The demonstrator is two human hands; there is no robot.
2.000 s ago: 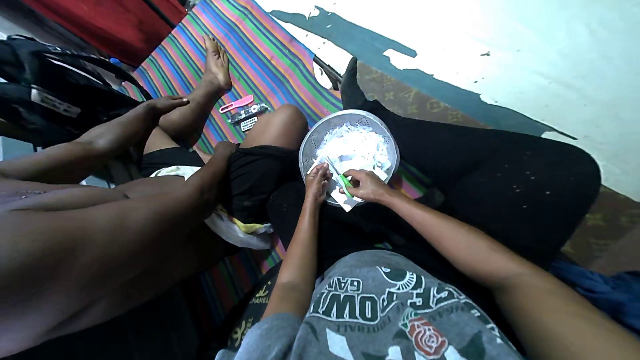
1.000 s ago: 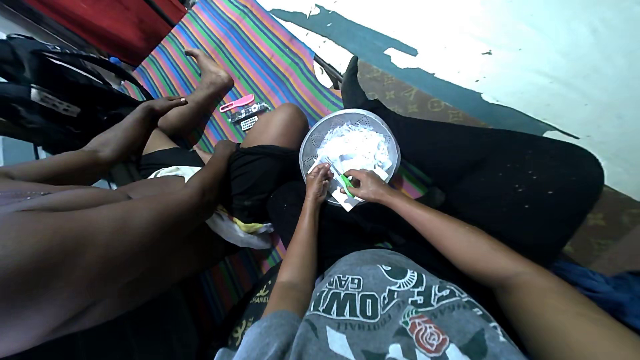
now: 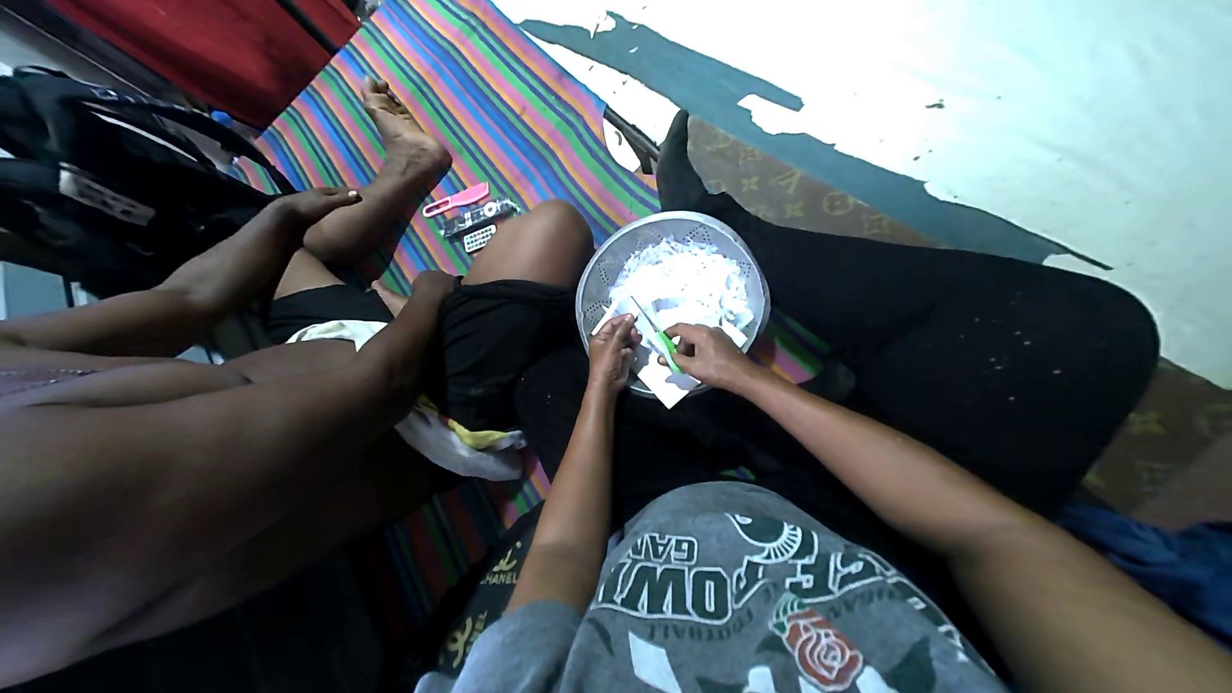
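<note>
A round metal colander (image 3: 590,289) rests between my legs, heaped with thin white paper shreds (image 3: 679,274). My right hand (image 3: 707,356) grips green-handled scissors (image 3: 668,348), whose blades point up and left over the colander. On the colander's near left side, my left hand (image 3: 615,348) has its fingers closed on white paper. A white paper piece (image 3: 666,385) hangs over the near rim between my hands. Whether the blades are apart is too small to tell.
Another person (image 3: 241,414) sits close at my left. On the striped mat (image 3: 500,106) lie a pink comb-like item (image 3: 456,199), a wrapped dark item (image 3: 481,218) and a small remote control (image 3: 478,239). A black bag (image 3: 125,183) stands at the far left.
The other person's foot on the mat has shifted. My hands keep nearly the same place at the colander, with the scissors still in the right one.
</note>
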